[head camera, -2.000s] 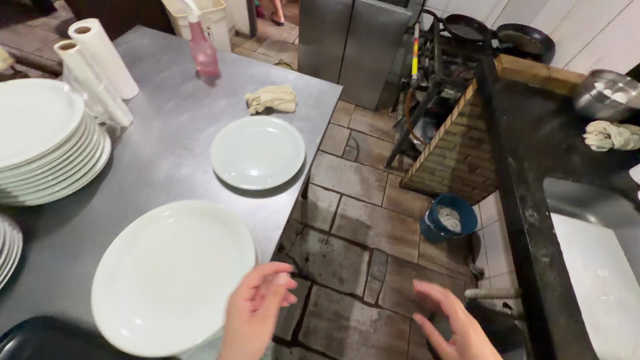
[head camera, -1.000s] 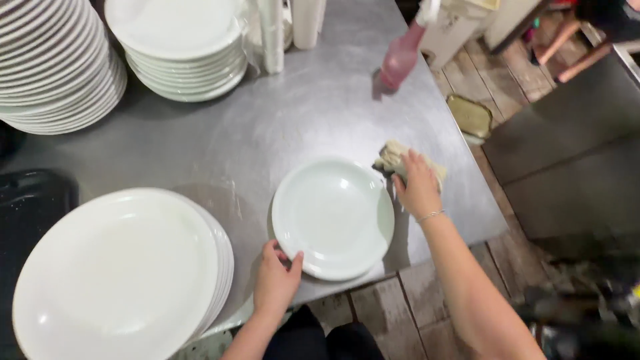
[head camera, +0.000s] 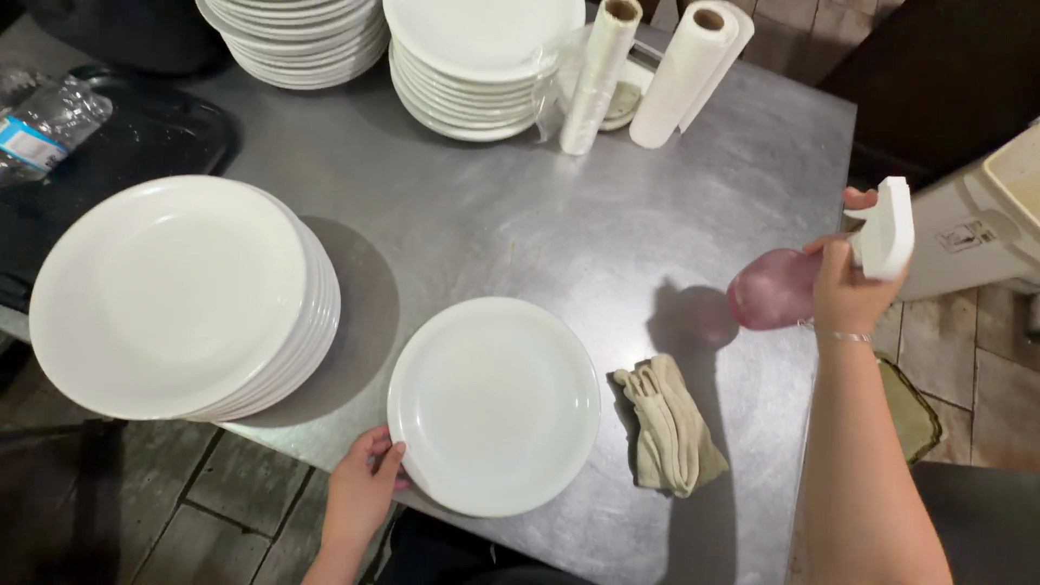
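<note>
My left hand grips the lower left rim of a white round plate near the front edge of the steel table. With my right hand I hold a spray bottle of pink liquid by its neck, just below the white trigger head, over the table's right side. Between the plate and my right forearm lies a folded beige cloth, touched by neither hand. To the left of the plate rises a stack of larger white plates.
Two more plate stacks stand at the back, beside a roll of plastic film and a white roll. A black tray with a clear plastic bottle is at far left. A whitish bin stands off the right edge.
My right hand has let go of the cloth and taken hold of the spray bottle, which stood on the table before. My left hand stays at the plate's rim. The view has shifted.
</note>
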